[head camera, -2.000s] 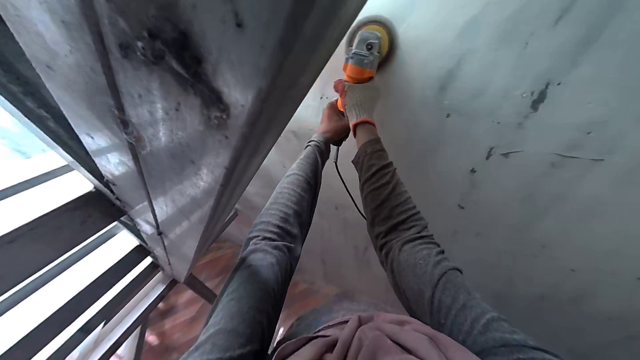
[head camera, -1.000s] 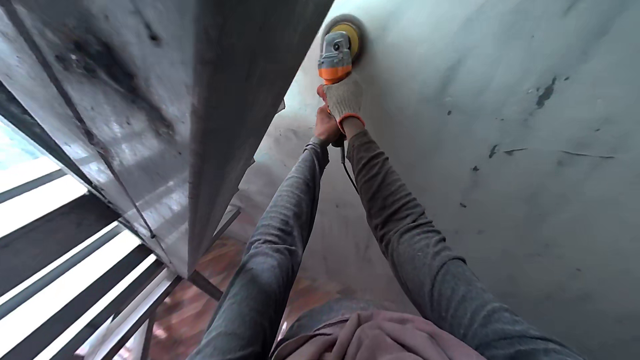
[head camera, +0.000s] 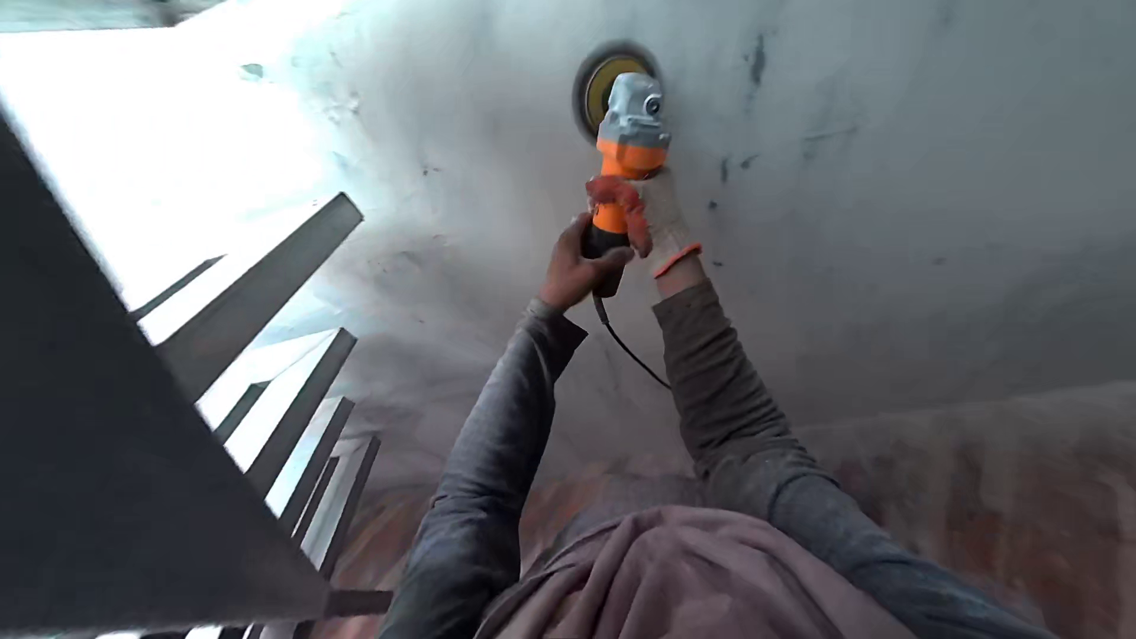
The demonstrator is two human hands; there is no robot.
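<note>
An orange and grey angle grinder is at the upper middle, its round disc blurred and against or close to the pale grey surface. My left hand, bare, grips the black rear end of the tool. Around the orange body, just ahead of it, is my right hand in a white and red work glove with an orange cuff. A dark power cord trails from the tool's rear and passes behind my right forearm.
A large dark metal panel fills the lower left. Beside it several metal bars stick out, with bright light between them. Dark marks spot the grey surface. Reddish-brown ground shows below, and pinkish cloth lies across my front.
The view has shifted strongly, and the large metal beam that stood left of the grinder is out of that spot. Both hands still hold the grinder, which is over a different part of the grey surface.
</note>
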